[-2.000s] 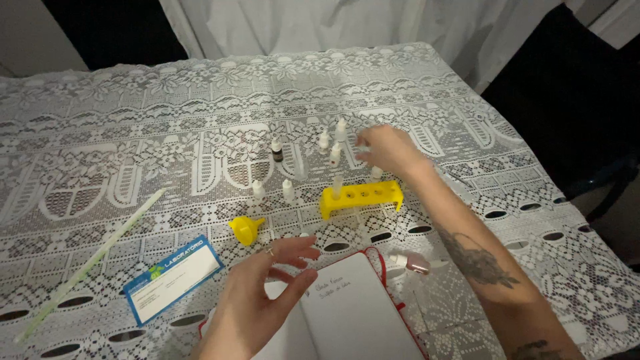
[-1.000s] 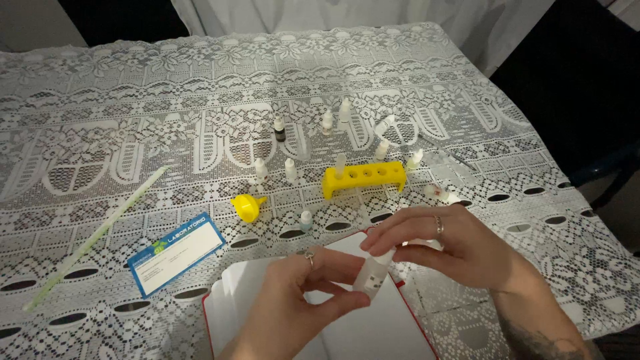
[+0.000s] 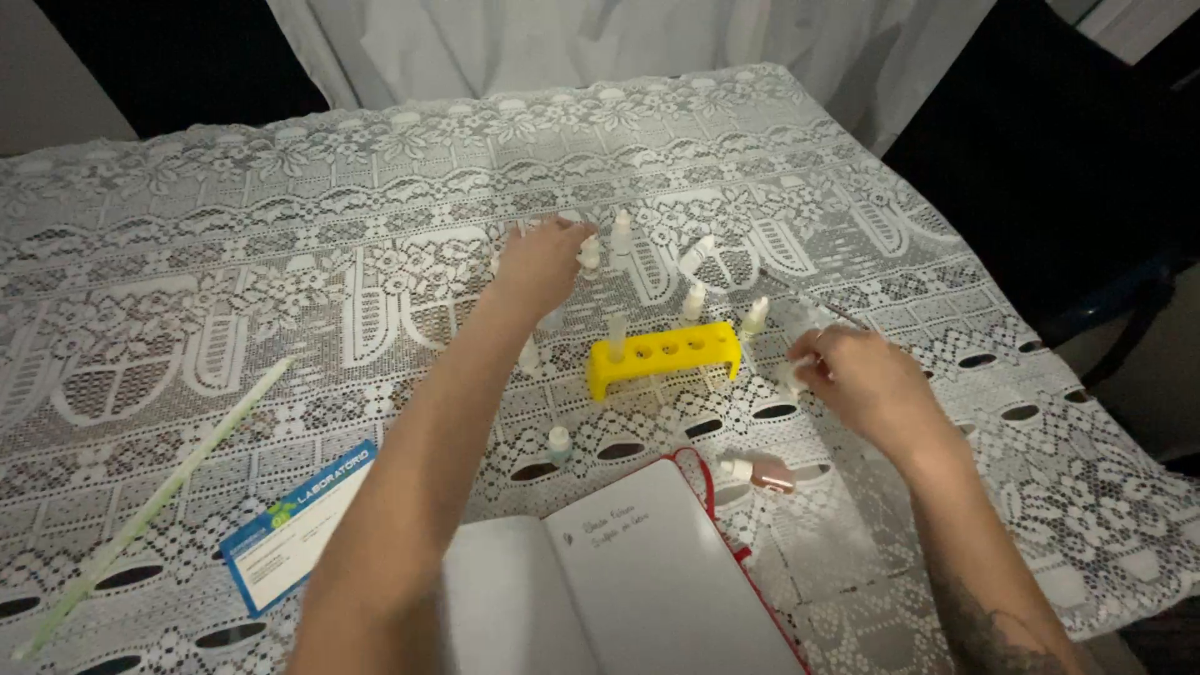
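My left hand (image 3: 548, 262) reaches over the far middle of the table, its fingertips beside a small white-capped dropper bottle (image 3: 589, 251); whether it grips anything is hidden. To the right, the bent fingers of my right hand (image 3: 858, 380) are around a small whitish bottle (image 3: 803, 373), partly covered. A yellow test tube rack (image 3: 666, 352) stands between my hands with a clear tube (image 3: 617, 336) at its left end. Other dropper bottles stand behind it, one of them yellowish (image 3: 755, 317). A bottle of reddish liquid (image 3: 771, 475) lies near the notebook, and a bluish one (image 3: 560, 444) stands left of it.
An open notebook (image 3: 656, 581) with handwriting and a red edge lies at the near side. A blue-bordered card (image 3: 300, 525) is partly under my left forearm. Further left lies a pale green strip (image 3: 159, 497). A thin dark rod (image 3: 814, 298) lies behind my right hand.
My hands, together over the notebook around a small bottle one second ago, have moved apart: the left to the far middle, the right to the right of the rack. The notebook's pages are visible again.
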